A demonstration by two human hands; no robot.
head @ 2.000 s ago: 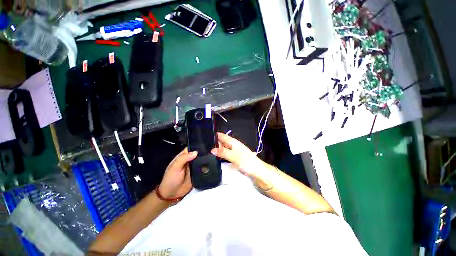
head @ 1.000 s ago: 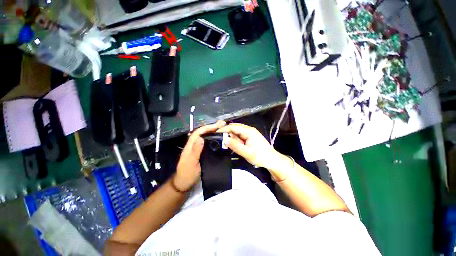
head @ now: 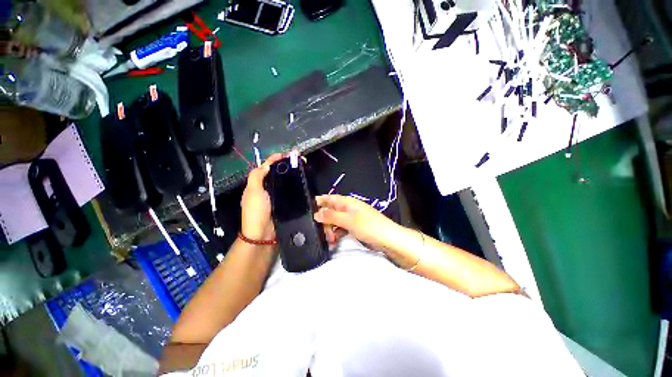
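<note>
A black lock panel (head: 296,213) is held over my lap at the bench edge, its glossy face up, with a round hole near its lower end and a small white tab at its top. My left hand (head: 258,202) holds it along the left side, fingers at the top edge. My right hand (head: 354,219) is at its right side, fingertips against the edge and partly behind it. The underside of the panel is hidden.
Several black panels (head: 203,103) lie along the bench edge, white cables hanging down. Glue tube (head: 159,48), red-handled tool (head: 200,31) and silver-rimmed frame (head: 258,15) lie behind. Circuit boards (head: 575,70) are piled on the white sheet (head: 449,158). A blue crate (head: 166,272) stands lower left.
My hands have moved from the panel's top end. My left hand now grips its left side, my right hand its right side. More of the panel's face shows, and the camera view has shifted.
</note>
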